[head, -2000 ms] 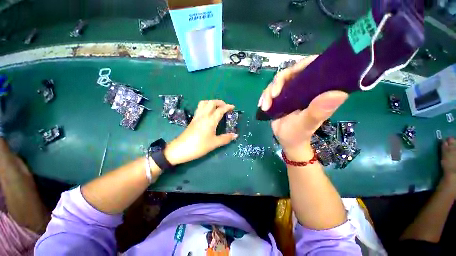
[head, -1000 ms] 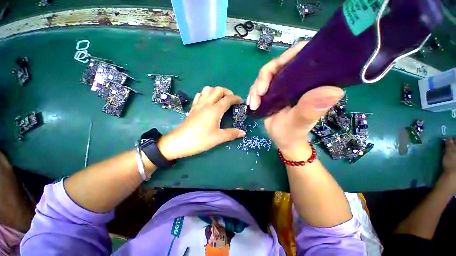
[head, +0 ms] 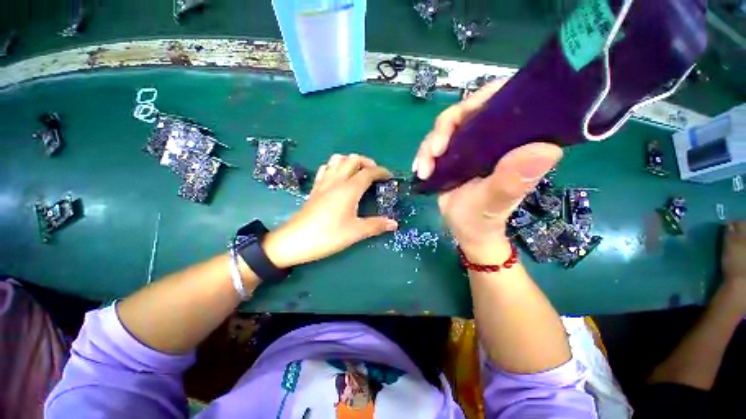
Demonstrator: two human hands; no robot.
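My right hand [head: 491, 180] is wrapped round a large dark purple electric screwdriver [head: 523, 106], held slanting with its black nose down at the left. The nose is at the right edge of a small speckled circuit board module [head: 388, 196]; whether it touches is hard to tell. My left hand [head: 331, 209] holds that module on the bench between thumb and fingers. Small screws [head: 413, 240] lie scattered just below the module. A pile of modules [head: 556, 225] lies right of my right wrist.
More modules [head: 188, 159] lie at left, beside white ring frames [head: 146, 104]. A light blue box [head: 330, 45] stands at top centre, near black rings [head: 391, 67]. Another box [head: 712, 151] is at right. A thin rod [head: 155, 245] lies at left. Other people's arms show at both sides.
The screwdriver's nose has come left and down to the module since two seconds ago. My left hand keeps its hold on the module. The camera view has shifted somewhat.
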